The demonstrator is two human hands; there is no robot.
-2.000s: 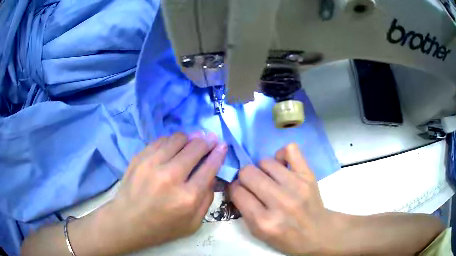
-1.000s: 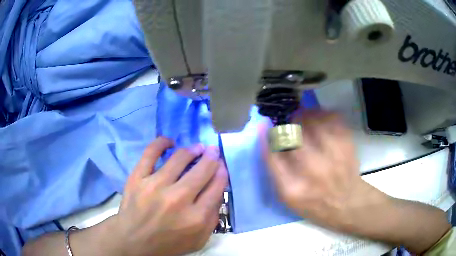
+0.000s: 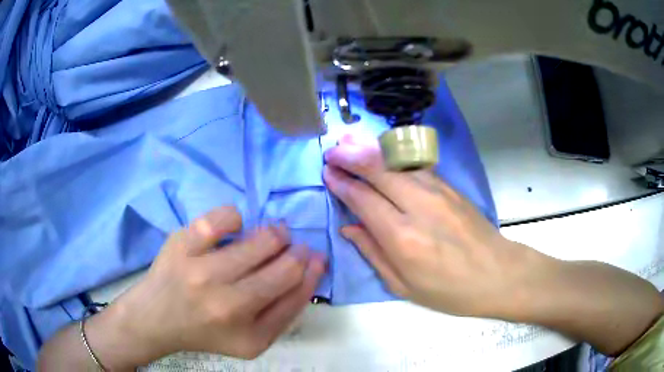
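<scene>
The light-blue garment body (image 3: 109,196) lies left of the needle area, with folds and seams. The flat cut panel (image 3: 469,171) lies to its right, partly under my right hand; a seam edge runs between them towards the front. My right hand (image 3: 415,232) lies flat on the panel, fingertips at the seam edge near the bright light. My left hand (image 3: 233,283) is slightly blurred over the garment's front part, fingers curled; whether it pinches cloth cannot be told. The off-white machine head (image 3: 255,65) hides the presser foot and needle.
The thread tension assembly with a cream knob (image 3: 409,147) hangs just above my right hand. A black smartphone (image 3: 571,109) lies on the machine bed at the right. Heaped blue cloth (image 3: 124,54) fills the upper left. The white table edge (image 3: 437,341) runs along the front.
My right hand has moved left from the panel's right side to the seam edge. My left hand has shifted slightly down and lifted its fingers. The view has shifted, so the machine head appears higher.
</scene>
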